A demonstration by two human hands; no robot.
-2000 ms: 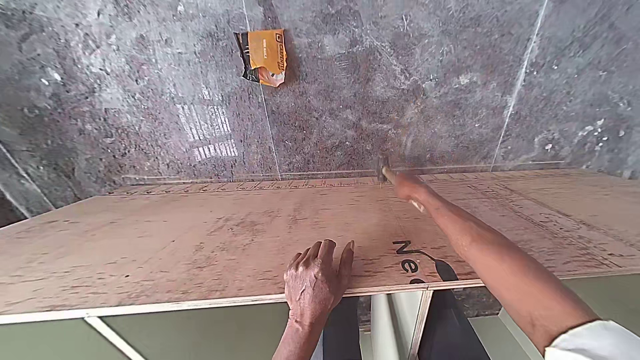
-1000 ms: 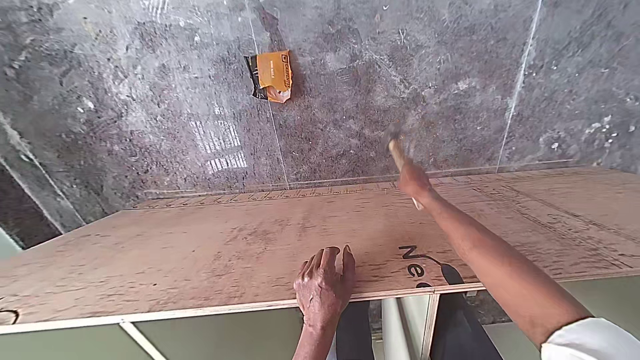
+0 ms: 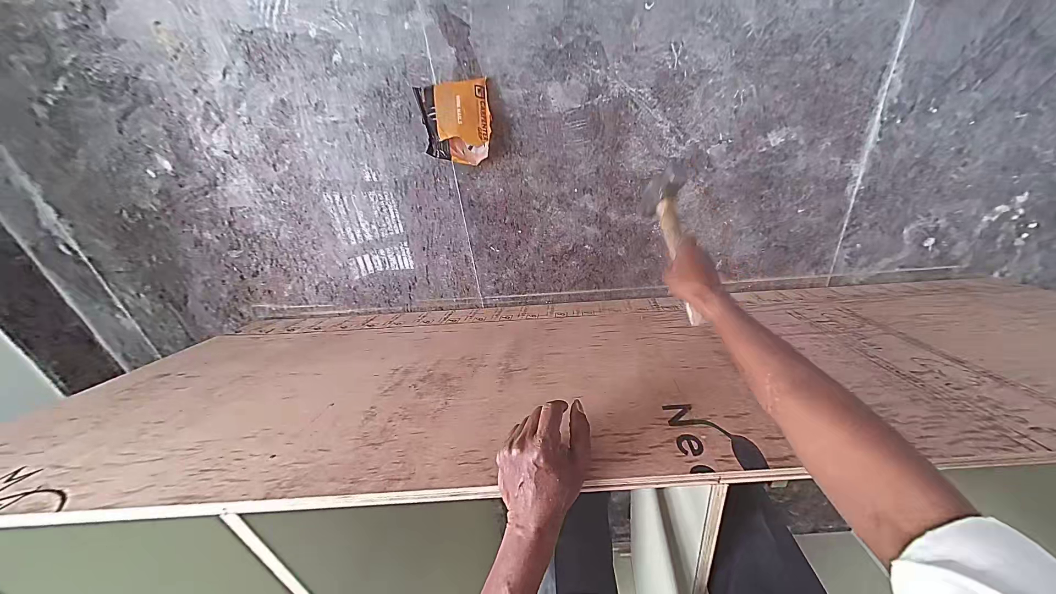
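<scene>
My right hand (image 3: 693, 272) grips the wooden handle of a hammer (image 3: 668, 202), its head blurred above the far edge of a plywood panel (image 3: 396, 412). The handle's butt end shows below my fist. My left hand (image 3: 543, 466) rests on the panel's near edge, fingers lying on its top face and bent a little. Whether it pinches anything under the fingertips cannot be told. Black printed marks show on the plywood to the right of my left hand.
A torn orange and black packet (image 3: 464, 120) lies on the grey stained floor (image 3: 577, 206) beyond the panel. Greenish panels and pale-edged dividers (image 3: 268, 557) stand below the near edge. My legs in dark trousers (image 3: 755, 544) are close under it.
My right hand and the hammer have risen from the panel's far edge, where they were two seconds ago. My left hand has stayed at the near edge.
</scene>
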